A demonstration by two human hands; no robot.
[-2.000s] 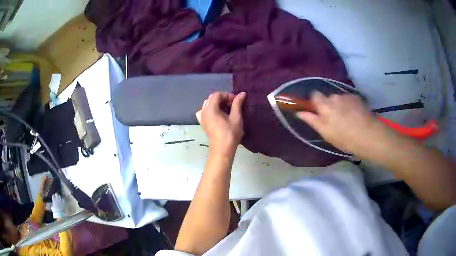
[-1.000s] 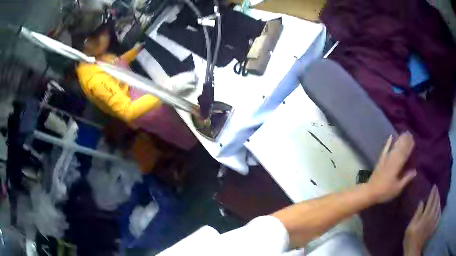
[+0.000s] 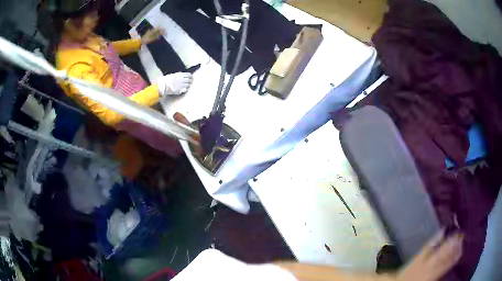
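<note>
The grey padded sleeve board (image 3: pixel 388 175) runs from the middle right down to the lower right, its rounded end bare. My left hand (image 3: pixel 435 258) is low at the right, blurred, by the board's lower end and the maroon cloth. Whether its fingers grip the cloth cannot be told. The dark maroon garment heap (image 3: pixel 440 99) lies behind and beside the board, with a blue object (image 3: pixel 474 145) partly under it. My right hand is out of the picture. The iron is not in view.
A white sewing table (image 3: pixel 264 123) at upper centre holds black cloth (image 3: pixel 264 33), a tan-grey block (image 3: pixel 294 63), scissors (image 3: pixel 258 81) and a lamp arm. A person in yellow sleeves (image 3: pixel 82 71) works at its left. A blue container with white material (image 3: pixel 124 225) stands lower left.
The view has swung left from the board to the neighbouring table. My right hand has left the iron, then gone out of the picture. My left hand now sits lower in view.
</note>
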